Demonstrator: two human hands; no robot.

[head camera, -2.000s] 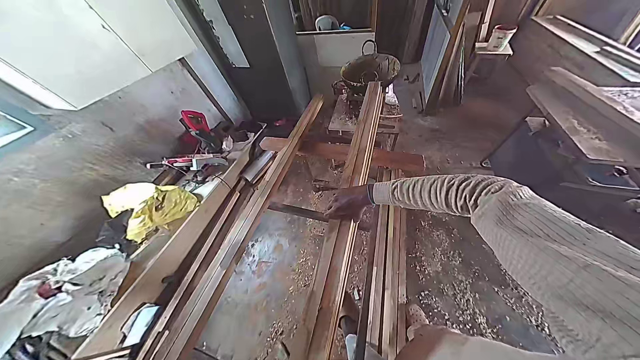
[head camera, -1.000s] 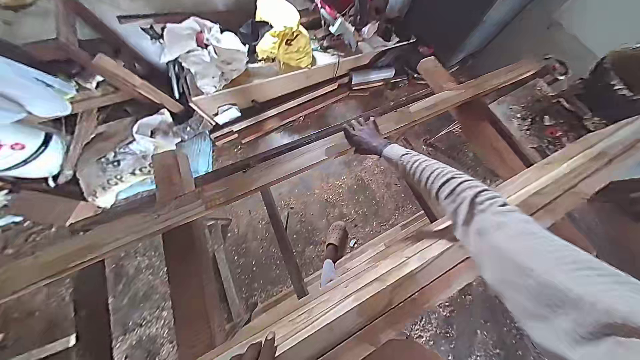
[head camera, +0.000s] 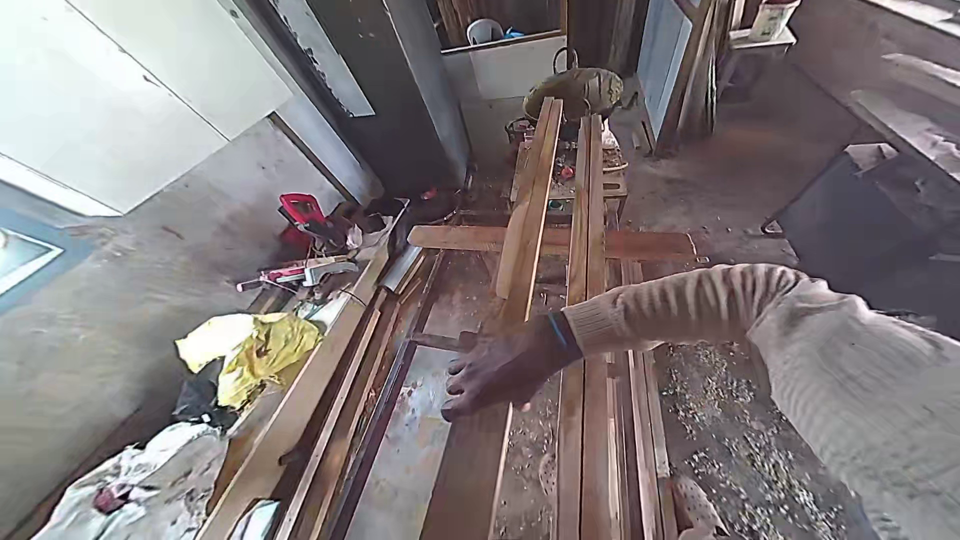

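Observation:
My right hand (head camera: 495,371), with a dark band at the wrist, lies across a long wooden plank (head camera: 469,472). Its fingers curl over the plank's left edge, and a fingertip shows at the right edge. Beyond the hand, planed wood (head camera: 529,217) runs on towards the far end. Close on the right, a pair of long wooden strips (head camera: 583,420) lies side by side, under my sleeved forearm. My left hand is not in view.
A wooden crosspiece (head camera: 652,245) lies beneath the boards. Beyond stand a small table (head camera: 615,196) and a large metal pan (head camera: 600,90). More boards (head camera: 300,420), a yellow bag (head camera: 274,345) and white cloth (head camera: 161,480) lie left. Shavings (head camera: 720,420) cover the floor at right.
The view has swung strongly. One second ago my right hand rested with spread fingers on a long board and fingers of my left hand showed at the bottom; now my right hand grips a plank.

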